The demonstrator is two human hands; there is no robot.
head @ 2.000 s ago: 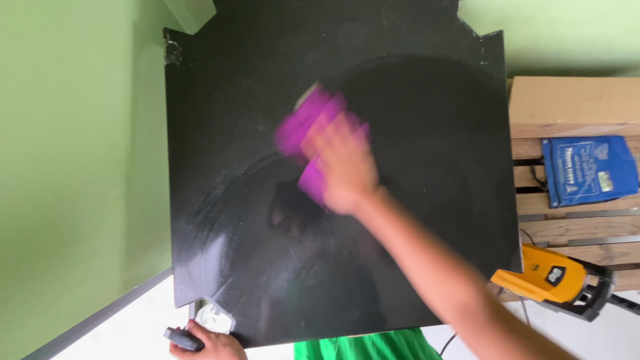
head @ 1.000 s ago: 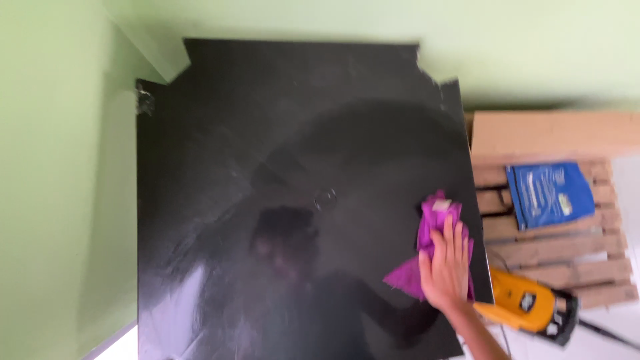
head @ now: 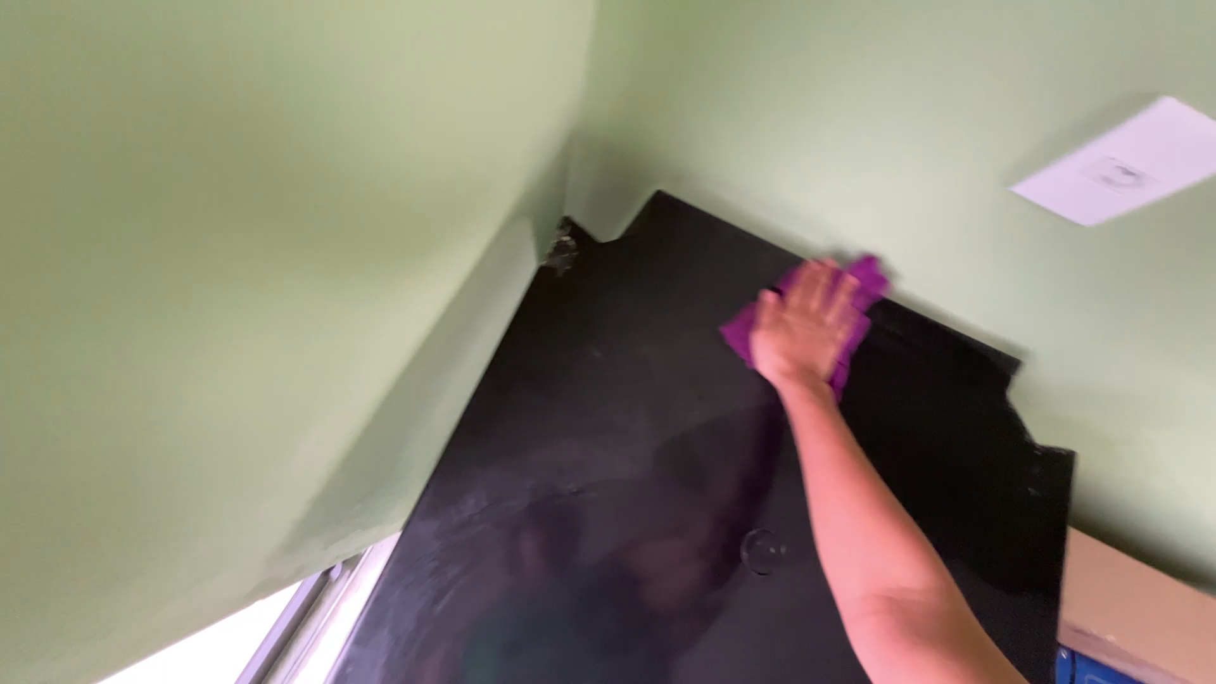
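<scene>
My right hand (head: 806, 328) lies flat with its fingers spread on a purple cloth (head: 739, 332), pressing it against the glossy black panel (head: 646, 399). The cloth sits at the panel's far edge, beside the green wall, and part of it reaches past that edge. The panel has notched corners, rough and worn at the far left one. A small ring-shaped mark (head: 763, 551) shows on its surface, left of my forearm. My left hand is out of view.
Green walls (head: 950, 190) meet behind the panel and run along its left side. A white wall plate (head: 1121, 171) is at the upper right. At lower right are a cardboard box (head: 1130, 608) and part of a blue item (head: 1092, 669). A window frame (head: 304, 617) shows at lower left.
My right hand has moved the purple cloth from the panel's right side to its far edge. My left hand, seen at the near left corner two seconds ago, has left view. The view has turned strongly.
</scene>
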